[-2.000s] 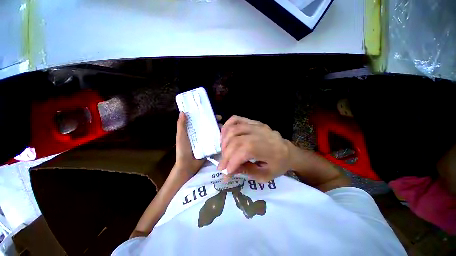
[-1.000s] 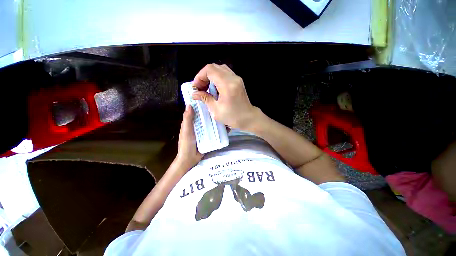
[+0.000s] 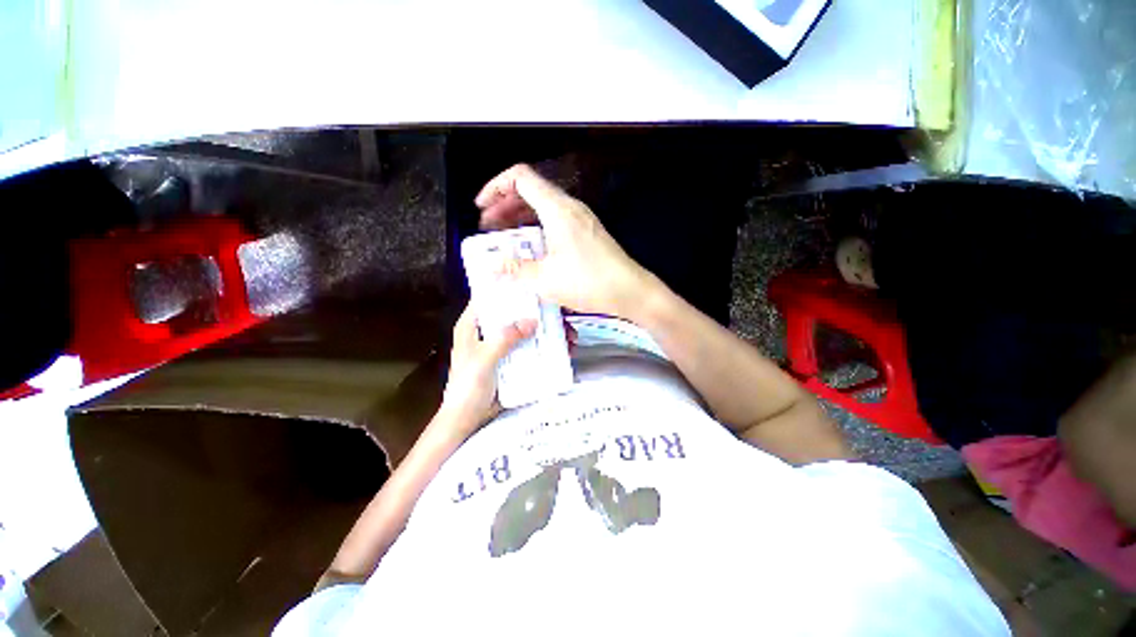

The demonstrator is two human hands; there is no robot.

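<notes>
A white rounded block (image 3: 536,361) with faint grey print is held above my lap, in front of my shirt. My left hand (image 3: 473,367) grips it from the left side, with the thumb across its face. My right hand (image 3: 567,255) is at the block's upper end, its thumb side over the face and its fingers curled beyond the top edge. Whether the right fingers press on the block is blurred. A dark open box (image 3: 745,56) with a white inside lies on the white table, cut off by the top edge.
The white table (image 3: 374,75) has a yellow strip (image 3: 937,87) and clear film (image 3: 1053,87) at right. Red stools stand at left (image 3: 227,280) and right (image 3: 860,292). An open brown carton (image 3: 249,386) is at lower left. Another person's pink clothing (image 3: 1059,492) shows at right.
My right hand moved from the block's lower end up to its top. The block's face now shows different markings, and my left thumb now lies across it.
</notes>
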